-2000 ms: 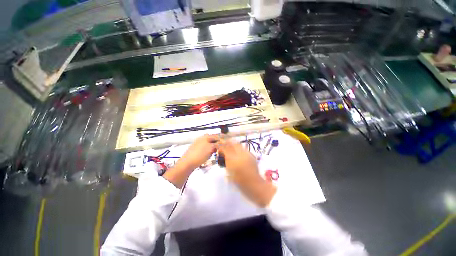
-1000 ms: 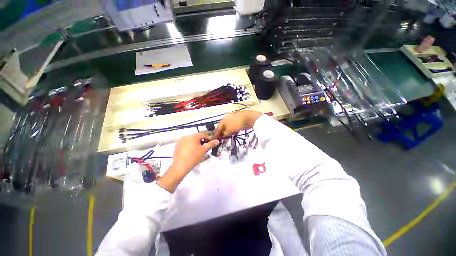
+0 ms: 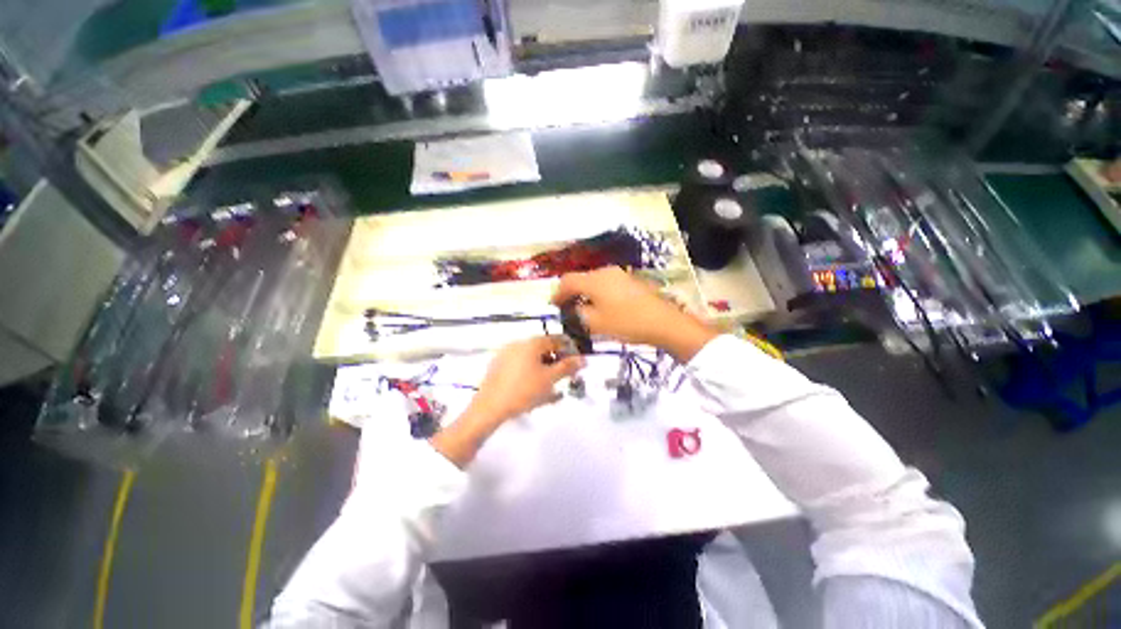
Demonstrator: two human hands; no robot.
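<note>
A wire harness (image 3: 633, 369) lies across the white board (image 3: 590, 479), its short branches and small plugs fanned out right of my hands. My left hand (image 3: 520, 378) holds the harness at the board's back edge, fingers pinched around a dark part. My right hand (image 3: 615, 307) is just above and right of it, fingers closed on a black piece (image 3: 574, 324), which looks like tape; blur hides its exact shape. Red wires (image 3: 416, 399) show at the harness's left end. A red ring-shaped part (image 3: 684, 442) lies on the board at the right.
Behind the board, a cream parts tray (image 3: 381, 264) holds black-and-red leads (image 3: 553, 259) and black leads (image 3: 461, 322). Two black tape rolls (image 3: 713, 227) and a tape dispenser (image 3: 830, 264) stand right. Bagged harnesses lie left (image 3: 184, 332) and right (image 3: 934, 246). A yellow-handled tool (image 3: 765, 345) is by my right sleeve.
The camera view has shifted. My right hand, low over the board two seconds ago, is now raised at the tray's front edge. My left hand stays at the harness.
</note>
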